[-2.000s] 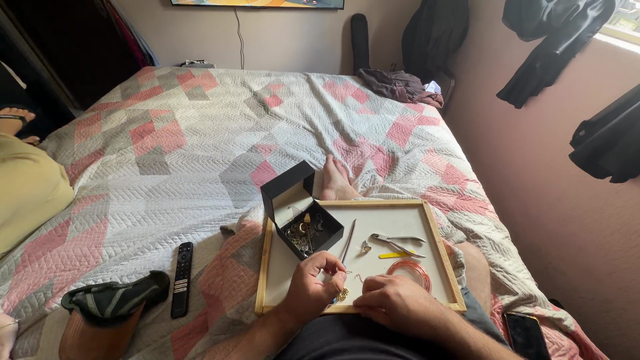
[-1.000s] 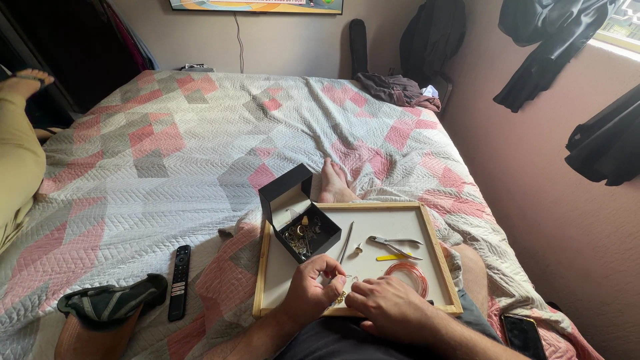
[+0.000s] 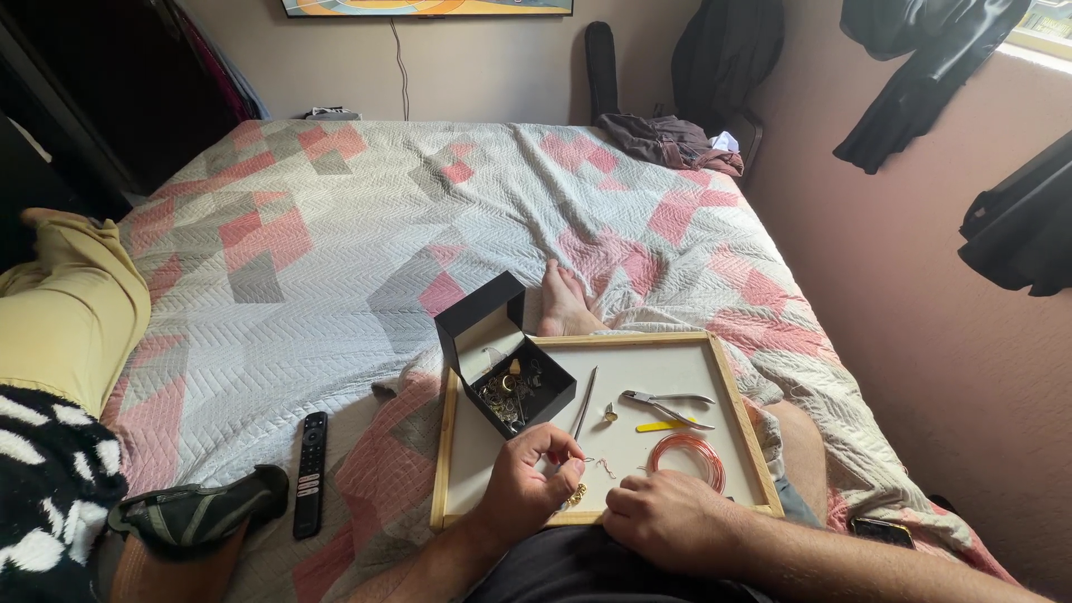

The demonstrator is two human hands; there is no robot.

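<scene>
My left hand [image 3: 536,481] pinches a small piece, seemingly wire, between thumb and fingertips over a wood-framed white tray [image 3: 745,419]. My right hand [image 3: 662,515] rests curled at the tray's near edge; whether it holds anything is hidden. Gold-coloured jewelry [image 3: 576,496] lies just by my left fingers, and a thin twisted wire [image 3: 605,467] between the hands. A coil of copper-coloured wire [image 3: 687,456] is beyond my right hand. Farther up are metal pliers [image 3: 668,407], a yellow strip [image 3: 667,425], a small metal piece [image 3: 610,413] and a slim pointed tool [image 3: 588,400].
An open black box [image 3: 536,410] of jewelry stands at the tray's left. A remote control [image 3: 311,475] and a dark green cap-like item [image 3: 205,511] lie left on the quilt [image 3: 335,335]. A phone [image 3: 881,532] is at right. Another person's legs [image 3: 75,310] are at far left.
My hands were close together a second ago; now they are apart, with the right one lower. At far left, the other person's leg has moved.
</scene>
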